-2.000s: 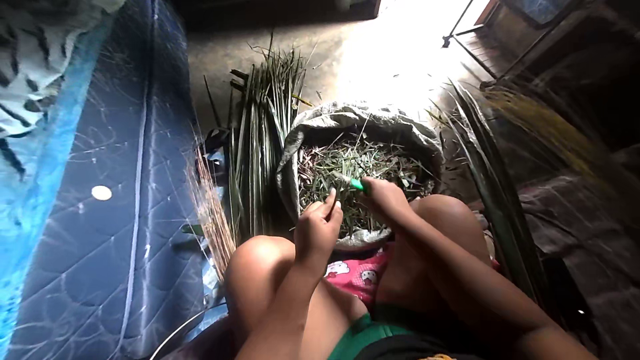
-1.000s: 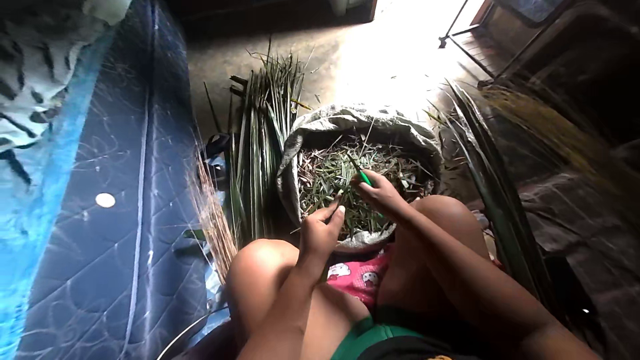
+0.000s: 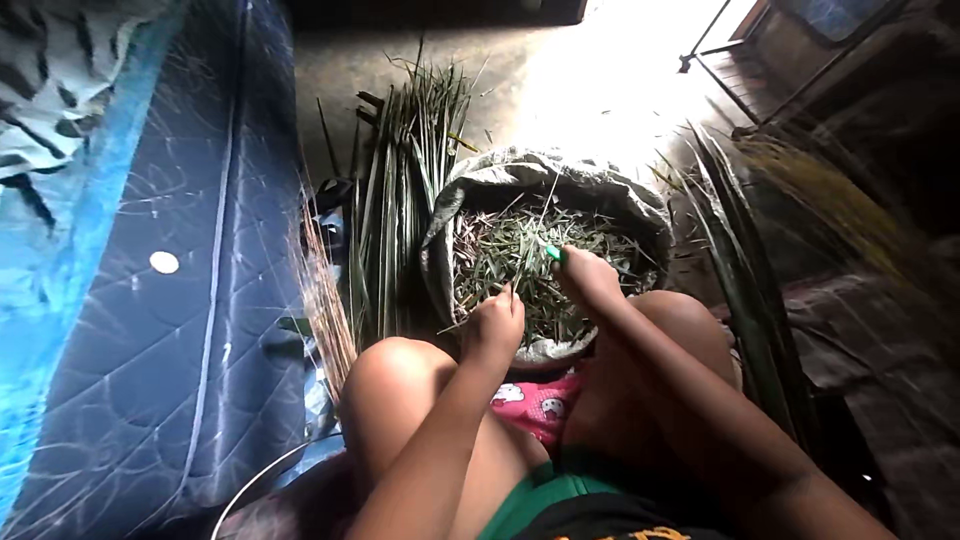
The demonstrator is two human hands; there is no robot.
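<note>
My left hand (image 3: 495,324) pinches the lower end of a thin leaf strip (image 3: 553,191), which rises over an open woven sack (image 3: 551,351). In my right hand (image 3: 589,279) is a green-handled tool (image 3: 553,253), probably a knife; its blade is hard to make out against the leaves. The tool's tip lies near the strip. Below both hands the sack, its rim rolled down, holds many short green and brown leaf clippings (image 3: 517,225). My right hand is a little farther forward than my left.
Long green palm leaves (image 3: 390,210) lie left of the sack, with a bundle of thin brown ribs (image 3: 326,300) nearer me. More palm leaves (image 3: 739,285) lie to the right. A blue mattress (image 3: 150,337) stretches along the left, and a metal frame (image 3: 727,82) stands at the back right.
The hands, close together a second ago, are now farther apart. The right hand with the green-handled tool has moved forward from the left hand.
</note>
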